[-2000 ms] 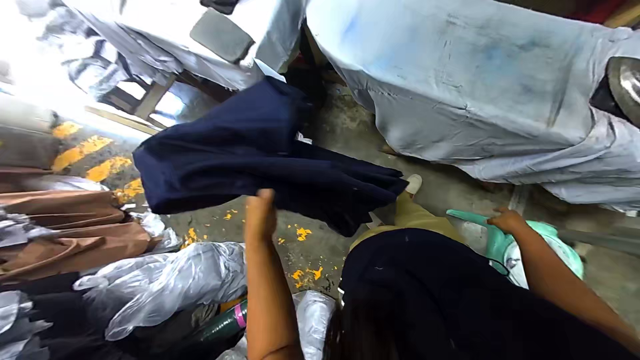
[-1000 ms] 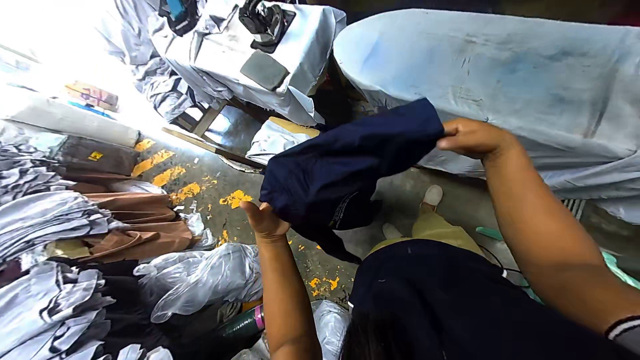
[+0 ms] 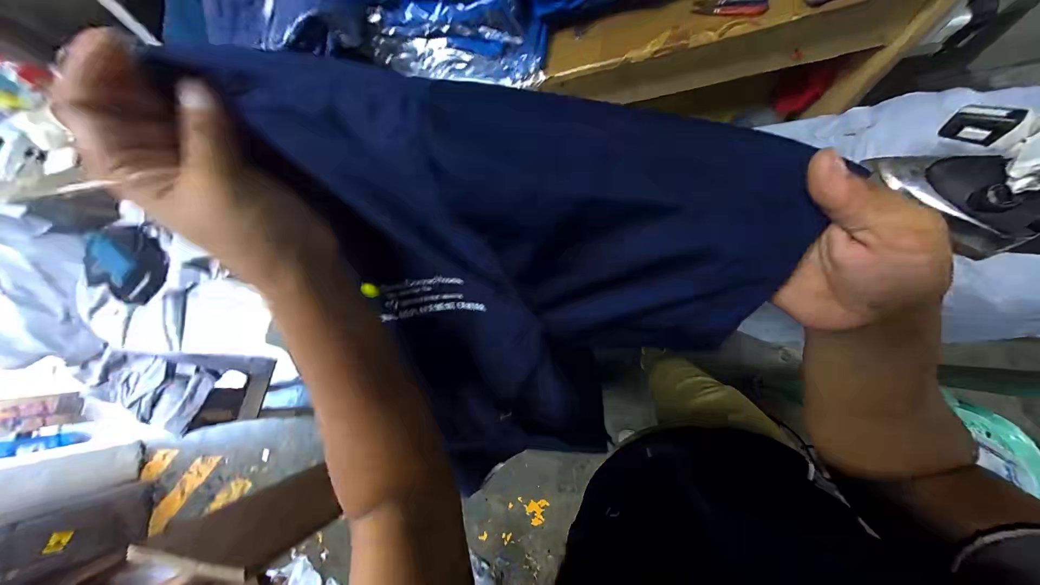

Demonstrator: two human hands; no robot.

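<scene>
A navy blue cloth garment [image 3: 601,211] with small white printed writing and a yellow-green dot is stretched between my two hands. My left hand [image 3: 162,146], slightly blurred, holds its upper left end, thumb raised along the fabric. At the other end, my right hand [image 3: 877,244] grips the edge between thumb and fingers. The lower part of the garment hangs in dark folds above the floor. Fabric hides some of my fingertips.
Behind the garment stands a wooden shelf [image 3: 699,49], beside blue items in clear plastic [image 3: 455,36]. An iron [image 3: 967,195] rests on the cloth-covered table [image 3: 991,292] at the right. Yellow-marked floor [image 3: 195,479] and a green basin [image 3: 999,439] show lower down.
Two seconds ago my right hand was at a green object, away from the garment; now it grips the cloth. Both hands have raised the garment, and the view has shifted toward the shelf.
</scene>
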